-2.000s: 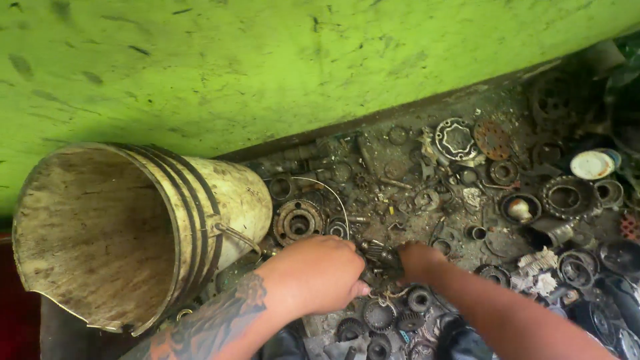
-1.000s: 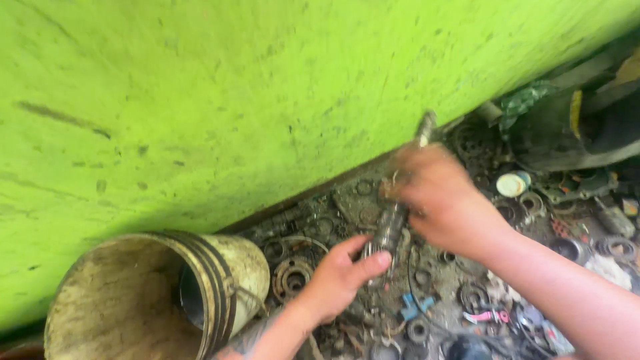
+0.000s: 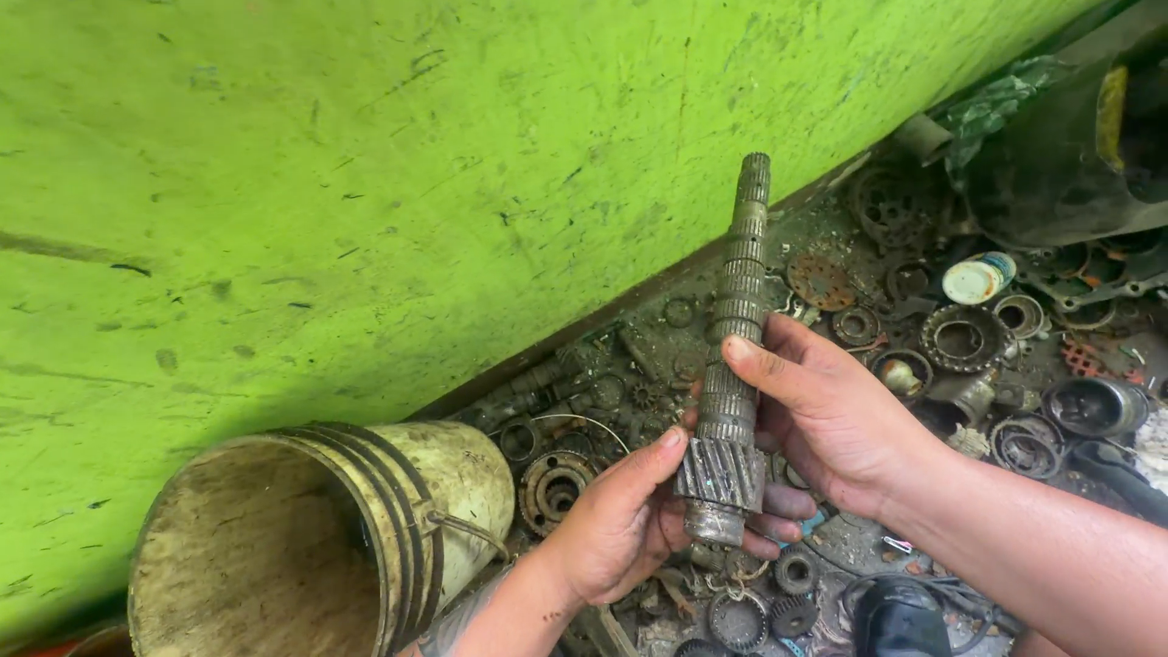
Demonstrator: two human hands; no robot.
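Note:
A greasy steel splined gear shaft [image 3: 744, 306] is held nearly upright in front of the green wall, with its helical gear [image 3: 723, 474] at the lower end. My left hand [image 3: 630, 516] grips it around that gear, thumb on the gear's left side and fingertips showing past the lower right. Higher up, my right hand [image 3: 821, 401] holds the ribbed middle, its thumb lying across the splines. The narrow upper end sticks up free. Part of each hand's fingers is hidden behind the shaft.
A dirty plastic bucket [image 3: 474, 493] lies tipped at lower left. Along the green wall [image 3: 365, 201], the floor is strewn with gears, a bearing ring [image 3: 557, 491], a rusty perforated disc [image 3: 821, 281] and a white-lidded container [image 3: 978, 278]. A large dark container [image 3: 1040, 182] lies upper right.
Two seconds ago both hands were low among the parts on the floor. The shaft is now raised in them, and my right hand has moved down from its upper part since one second ago.

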